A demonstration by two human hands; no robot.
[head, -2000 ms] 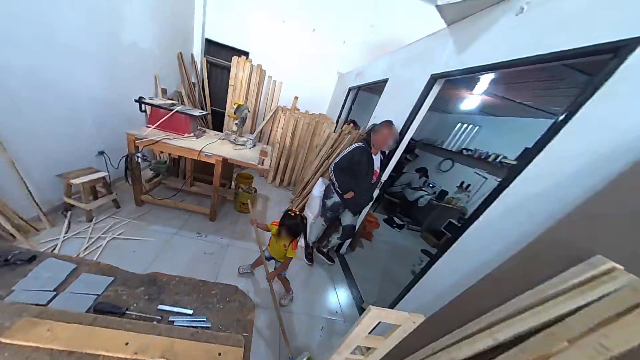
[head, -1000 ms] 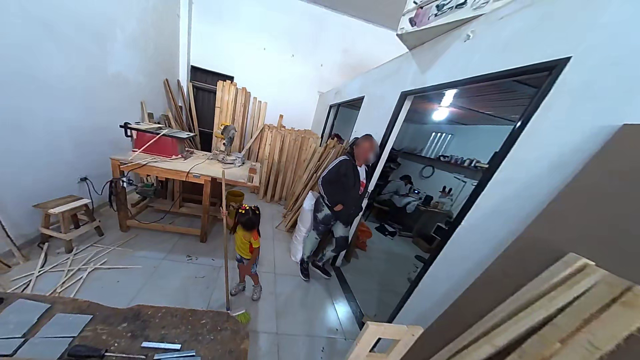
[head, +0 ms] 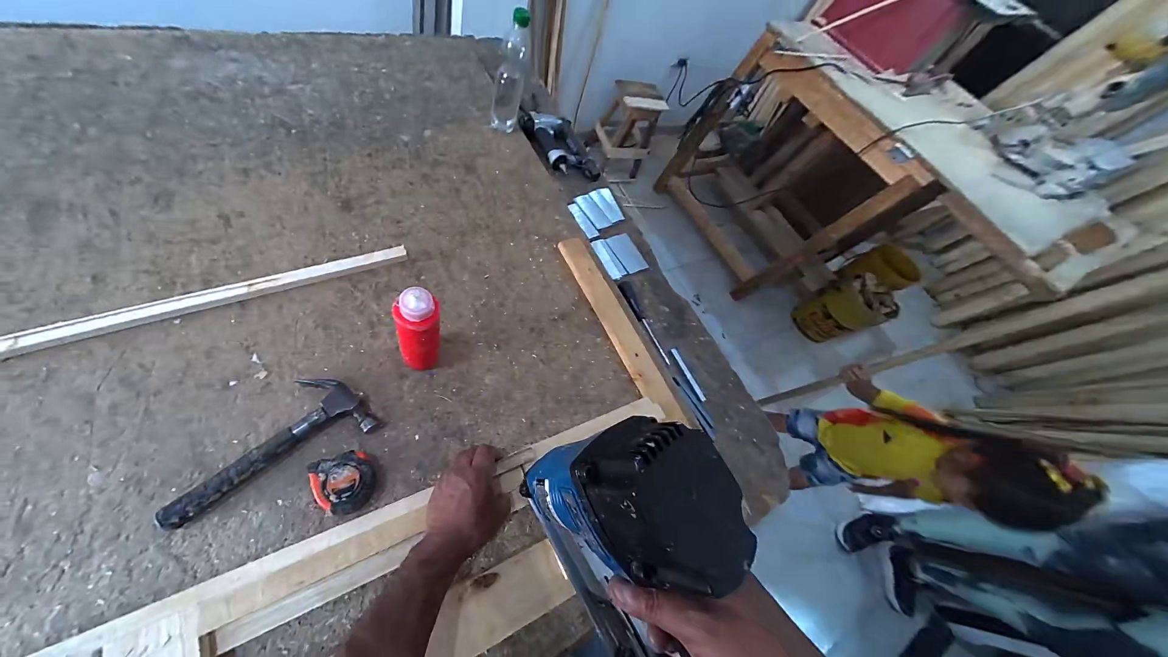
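Note:
My right hand (head: 680, 616) grips a blue and black pneumatic nailer (head: 639, 511), whose body hides part of the wood beneath it. My left hand (head: 467, 497) presses on a long pale wooden strip (head: 338, 538) just left of the nailer, with fingers curled over it. Below lies a wider board (head: 511, 593) with a dark knot. On the worktable, a claw hammer (head: 265, 456) and a tape measure (head: 343, 481) lie left of my left hand. A red bottle (head: 417, 330) stands above them.
A wooden batten (head: 201, 301) and a brown board (head: 625, 328) lie on the worktable (head: 274, 164). Nail strips (head: 620, 255), another air tool (head: 558, 146) and a clear bottle (head: 511, 82) are near its edge. A child (head: 885, 447) holding a pole and another person (head: 1004, 575) are at right.
The view has swung down to the worktable. Both my hands are now in view, the right one on a nailer; neither showed before. The child and the other person remain nearby.

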